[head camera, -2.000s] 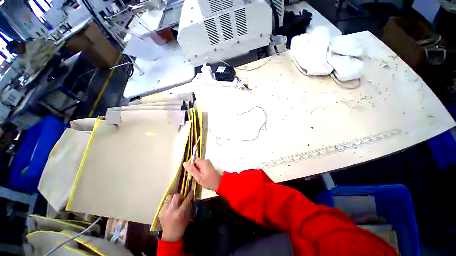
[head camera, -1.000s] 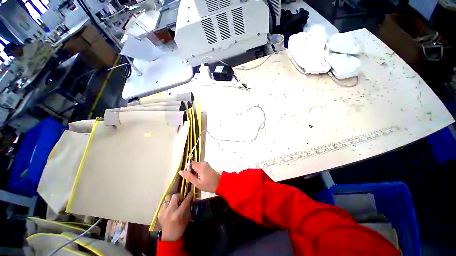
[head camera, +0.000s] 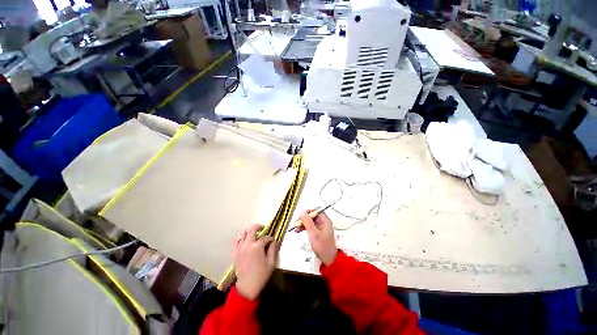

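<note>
A stack of beige bound fabric panels [head camera: 203, 190] lies on the left part of the table, its yellow-bound edges [head camera: 287, 203] facing right. My left hand [head camera: 256, 258] is on the near end of these edges, fingers bent over the binding. My right hand [head camera: 319, 232] holds a slim corded pen-like tool [head camera: 322, 211] between thumb and fingers, just right of the edges. The tip points left toward the binding; I cannot tell if it touches. The tool's thin cord [head camera: 379, 196] loops on the tabletop. Grey fabric tabs [head camera: 208, 129] stick out at the far corners.
A white vented machine [head camera: 370, 78] stands behind the table, with a small black box [head camera: 343, 130] before it. A white cloth bundle [head camera: 466, 156] lies at right. A printed scale [head camera: 425, 262] runs near the front edge. More panels [head camera: 59, 281] are heaped at lower left.
The view has swung, shifting the scene. My right hand has moved off the yellow edges to their right, still holding the tool. My left hand stays on the near end; the stacked edges look closer together.
</note>
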